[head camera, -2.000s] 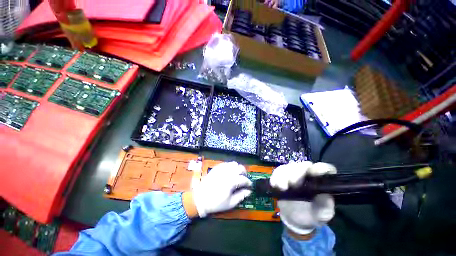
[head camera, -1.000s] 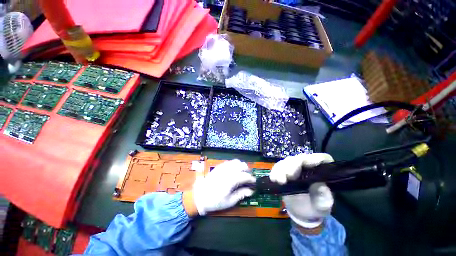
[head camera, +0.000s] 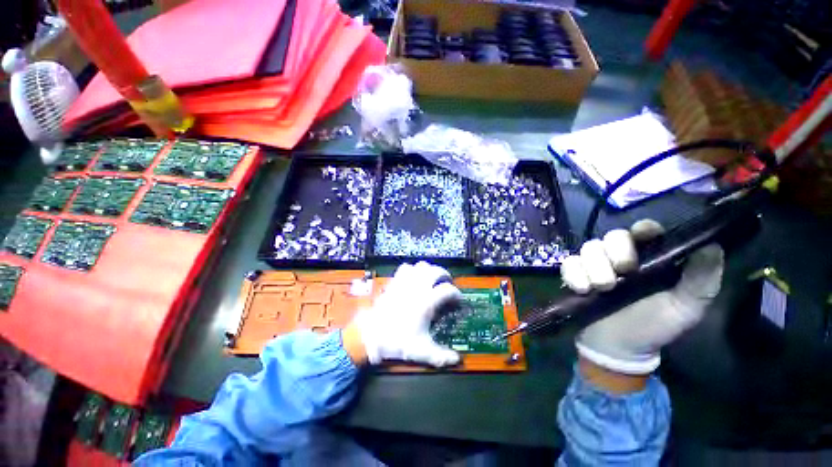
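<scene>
A green circuit board (head camera: 474, 321) sits in the right position of the orange-brown fixture (head camera: 296, 310); the fixture's left position shows bare slots. My left hand (head camera: 408, 319), in a white glove, lies over the board's left part with thumb and fingers apart; whether it pinches anything small is hidden. My right hand (head camera: 639, 296), gloved in white, is wrapped around the black electric screwdriver (head camera: 629, 278). The tool is tilted, its bit pointing left and down at the board's lower right part; contact is unclear. The black parts tray (head camera: 374, 214) with small silvery pieces lies behind the fixture.
A red-orange foam sheet (head camera: 109, 301) with rows of boards is at left, below stacked foam sheets (head camera: 219, 46). A fan (head camera: 46, 100) stands upper left. Plastic bags (head camera: 463, 155), a cardboard box (head camera: 493, 80) and a clipboard (head camera: 629, 160) lie beyond. The screwdriver's cable loops at right.
My right hand and the screwdriver have moved right, away from my left hand, and the tool is more steeply tilted. My left hand's fingers have spread, and more of the board shows. The view has shifted slightly.
</scene>
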